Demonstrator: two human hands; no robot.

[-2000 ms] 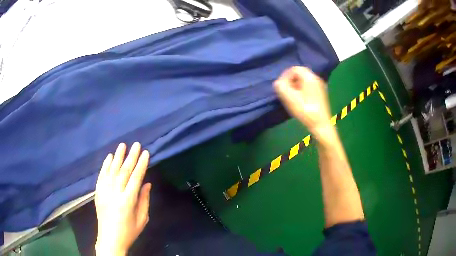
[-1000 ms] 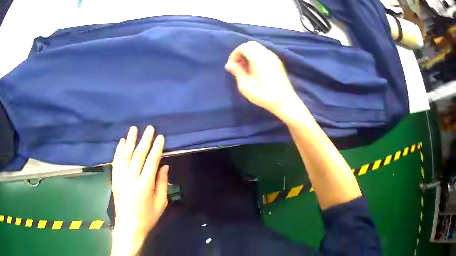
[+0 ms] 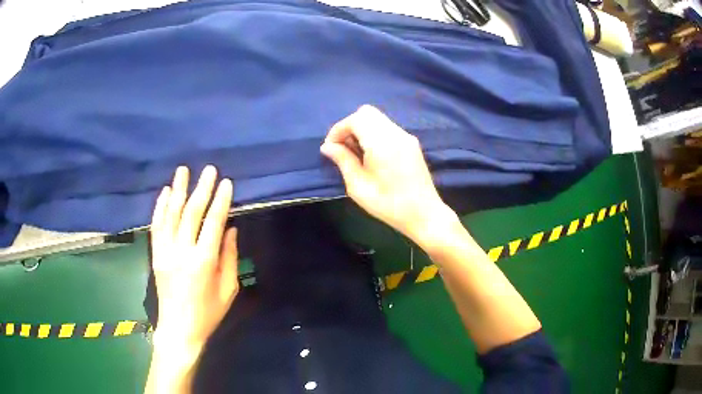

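The navy trousers (image 3: 254, 85) lie flat across the white table, with the legs running to the right and a lengthwise seam strip near the front edge. My left hand (image 3: 192, 246) rests flat at the table's front edge, its fingertips on the cloth, and grips nothing. My right hand (image 3: 377, 165) is over the front part of the trouser leg, its thumb and fingertips closed together. Whether a fine thread or the small snips is in it cannot be seen.
Black-handled shears (image 3: 466, 11) lie at the table's back right. A second navy garment (image 3: 550, 46) drapes over the right table end, beside a cream roll (image 3: 612, 35). Green floor (image 3: 493, 300) with yellow-black tape (image 3: 531, 241) shows in front. Shelving stands at far right.
Since two seconds ago, the view has shifted to show more of the table front and the right end. My right hand has moved left along the leg, then down toward the front seam. My left hand stays at the edge.
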